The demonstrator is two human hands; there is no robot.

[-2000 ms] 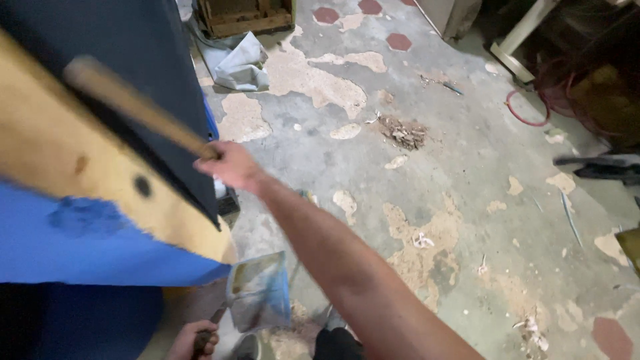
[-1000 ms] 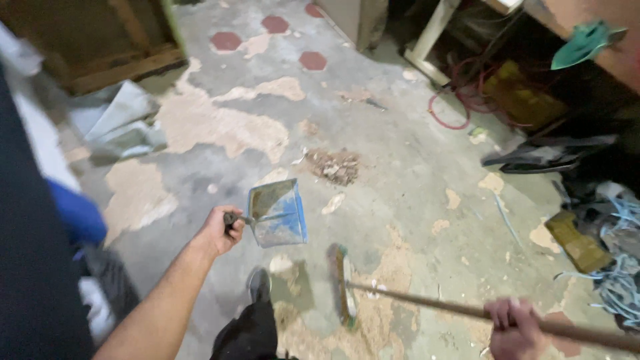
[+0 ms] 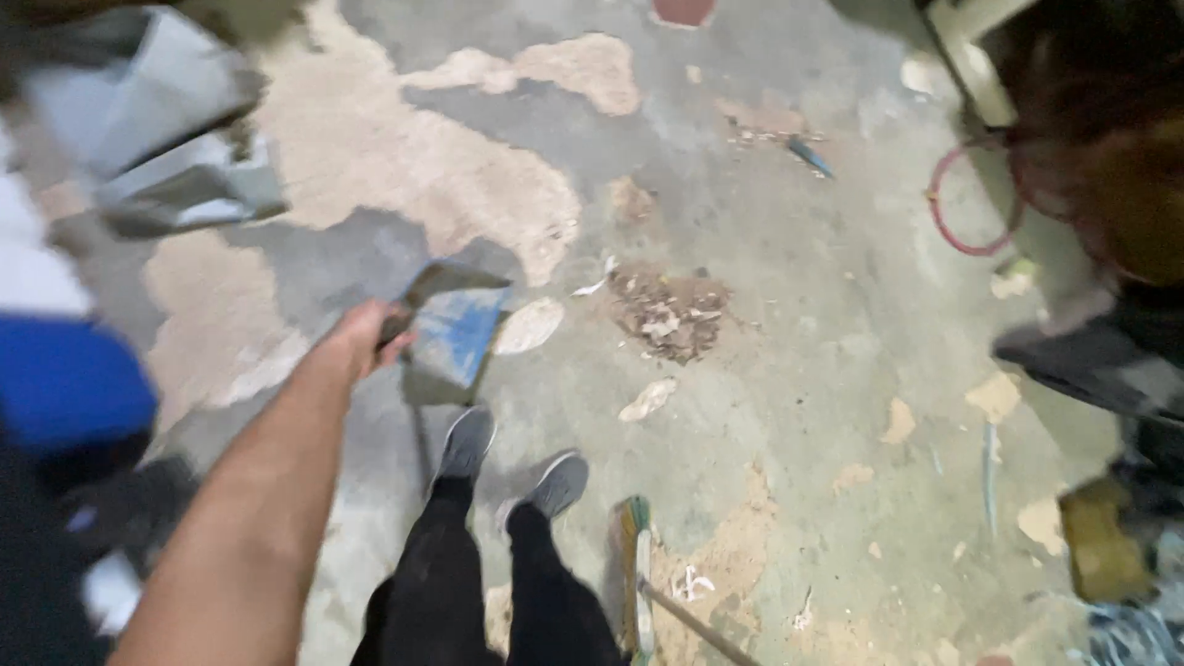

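My left hand point(image 3: 375, 338) is closed around the handle of a worn blue dustpan point(image 3: 455, 333), held above the floor just beyond my shoes. To the right of the dustpan lies a heap of brown debris point(image 3: 675, 310) with pale scraps in it. A broom head point(image 3: 636, 573) with green and yellowish bristles rests on the floor to the right of my legs. Its wooden handle point(image 3: 698, 624) runs off the bottom edge. My right hand is out of the frame.
Crumpled grey sheeting point(image 3: 176, 120) lies at the upper left, above a blue object point(image 3: 74, 384). At the right are a red hose loop point(image 3: 939, 199), a black item point(image 3: 1091, 365) and a yellowish block point(image 3: 1105, 536). A small dark green piece point(image 3: 810, 157) lies past the heap.
My right hand, seen on the broom handle a second ago, has left the view. Two seconds ago the handle was raised at the left; now the broom head is down at the lower right.
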